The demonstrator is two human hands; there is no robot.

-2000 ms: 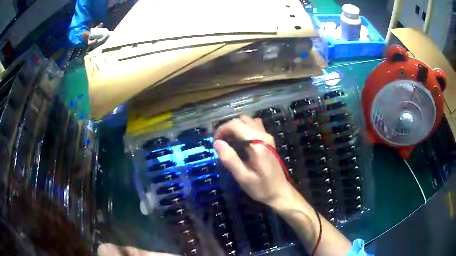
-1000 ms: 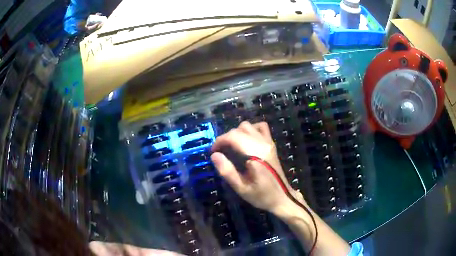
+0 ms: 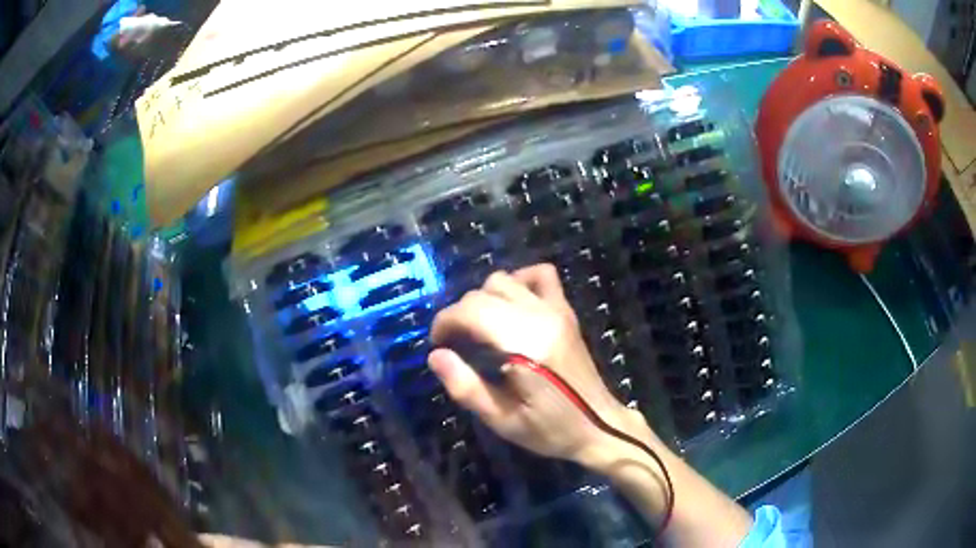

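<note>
A wide clear blister tray (image 3: 263, 359) with a yellow mark (image 3: 280, 225) at its back left corner holds columns of small black electronic units (image 3: 540, 180). A bright blue glow (image 3: 396, 285) covers units at the upper left, and a tiny green light (image 3: 644, 187) shows near the back right. My right hand (image 3: 514, 353) is closed on a dark test probe over the middle columns; its tip is hidden. Its red and black lead (image 3: 567, 394) trails along my wrist. My left side shows only as a blurred strip of skin at the bottom edge, cut off.
An orange-red bear-shaped fan (image 3: 851, 161) stands at the right with a white cord. Tan cardboard (image 3: 203, 134) lies behind the tray. Stacked trays (image 3: 80, 310) stand at the left. A blue bin (image 3: 728, 34) is at the rear. Another person's hand (image 3: 148, 32) shows top left.
The view has shifted, so the tray, fan and bin sit higher in the picture. My right hand has moved towards me over the tray. A green light now shows where small red dots were.
</note>
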